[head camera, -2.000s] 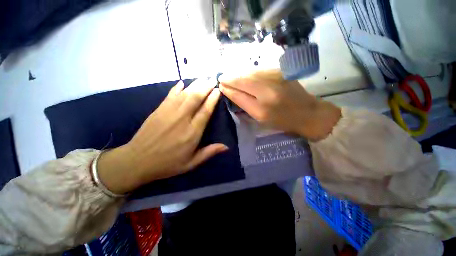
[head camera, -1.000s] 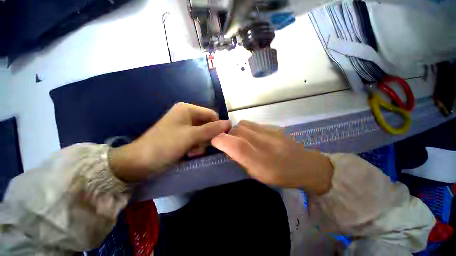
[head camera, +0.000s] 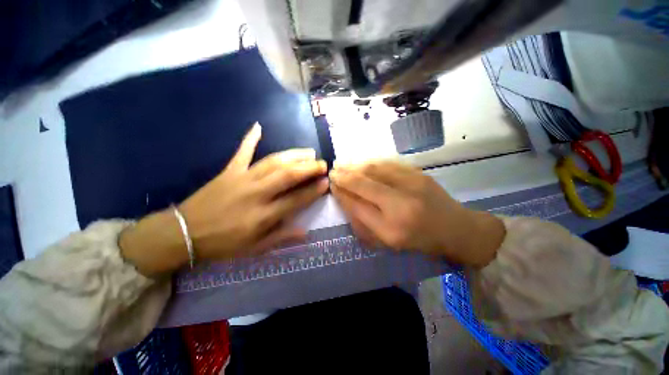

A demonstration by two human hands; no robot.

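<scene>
A dark navy fabric panel (head camera: 169,139) lies flat on the white machine table, its right edge running up to the lit presser foot area (head camera: 320,106). My left hand (head camera: 257,194) lies on the panel's lower right part, thumb spread, fingertips at the right edge. My right hand (head camera: 403,205) meets it there, its fingertips closed at the panel's edge. A narrow dark strip (head camera: 325,139) runs along that edge up to the foot. Both hands' fingertips pinch the edge near its lower corner; what lies under the fingers is hidden. The right hand is slightly blurred.
The white machine head (head camera: 469,44) hangs above, with a ridged grey knob (head camera: 418,132) below. Striped strips (head camera: 532,88) and red and yellow scissors (head camera: 587,172) lie right. A dark fabric heap (head camera: 73,36) is upper left. The ruled edge (head camera: 271,267) is in front; blue (head camera: 484,322) and red (head camera: 207,344) baskets are below.
The panel has moved up, further along beside the presser foot. My hands have moved from the front edge up with it, and my left hand has flattened with its thumb spread.
</scene>
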